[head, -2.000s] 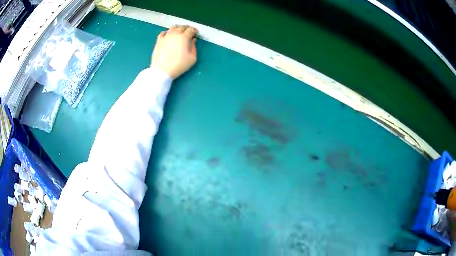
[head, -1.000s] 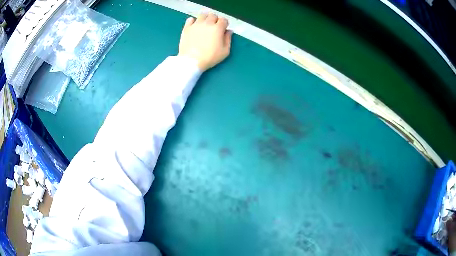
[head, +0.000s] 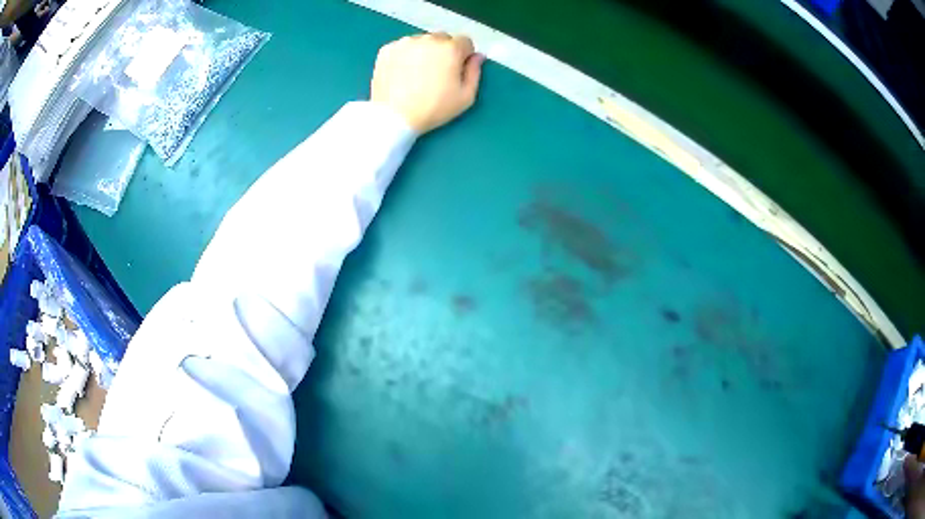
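Note:
My left hand (head: 426,81), bare below a white sleeve, rests on the far edge of the green bench mat (head: 487,264), beside the pale strip. Its fingers are curled and nothing shows in it. My right hand (head: 914,489) is cut off by the right edge of the picture, over the small blue parts bin (head: 874,436). The black nose of the electric screwdriver (head: 913,438) shows just above it, with a bit of orange. Most of the screwdriver and its hold are out of the picture.
Clear plastic bags (head: 167,76) with small pieces lie at the upper left. A larger blue crate (head: 76,289) with white plastic fittings (head: 69,375) stands at the left. A pale strip (head: 669,152) edges the dark green conveyor (head: 710,91). Pale curved pieces are stacked far left.
The view has shifted. My left hand has moved right along the far edge of the mat and its fingers are more curled. The screwdriver's nose shows again at the right edge after leaving view.

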